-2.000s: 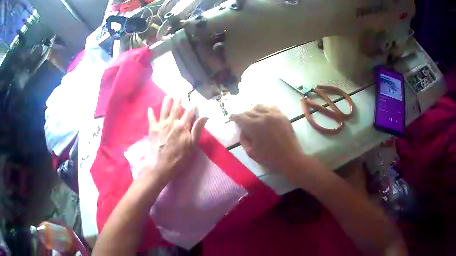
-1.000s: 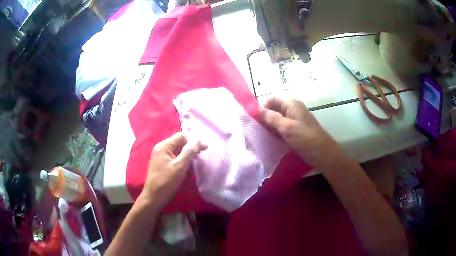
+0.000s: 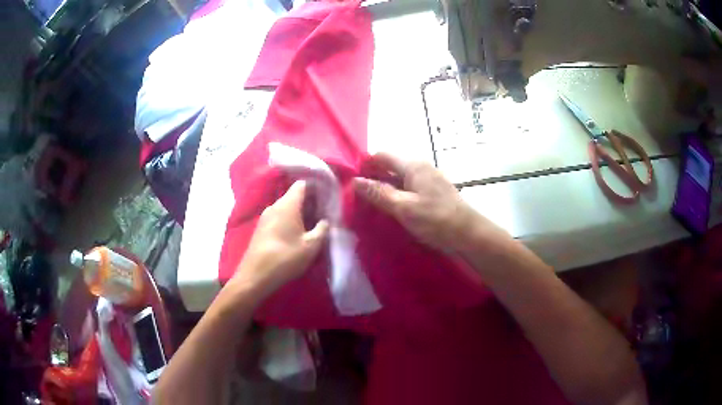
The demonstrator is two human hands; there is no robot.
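Note:
A large red garment panel (image 3: 317,95) lies over the left part of the pale machine table and hangs down its front edge. A pale pink-white pocket bag (image 3: 345,265) shows as a narrow, partly folded strip between my hands; the rest of it is hidden. My left hand (image 3: 285,237) pinches the pocket bag near its middle. My right hand (image 3: 416,194) pinches the red panel just right of it, with the fingertips partly in the cloth. The presser foot area (image 3: 479,103) is behind and right of the cloth, which is apart from it.
Orange-handled scissors (image 3: 621,162) lie right of the sewing machine head (image 3: 491,47). A lit phone (image 3: 694,186) is at the far right. A white and pale blue cloth pile (image 3: 170,103) is beyond the left table edge. A bottle (image 3: 115,273) and a white-edged phone (image 3: 149,344) are lower left.
The pocket bag was spread wide over the panel and now shows only as a narrow strip. Both hands have come closer together. The panel first lay nearer the needle, and the view has shifted.

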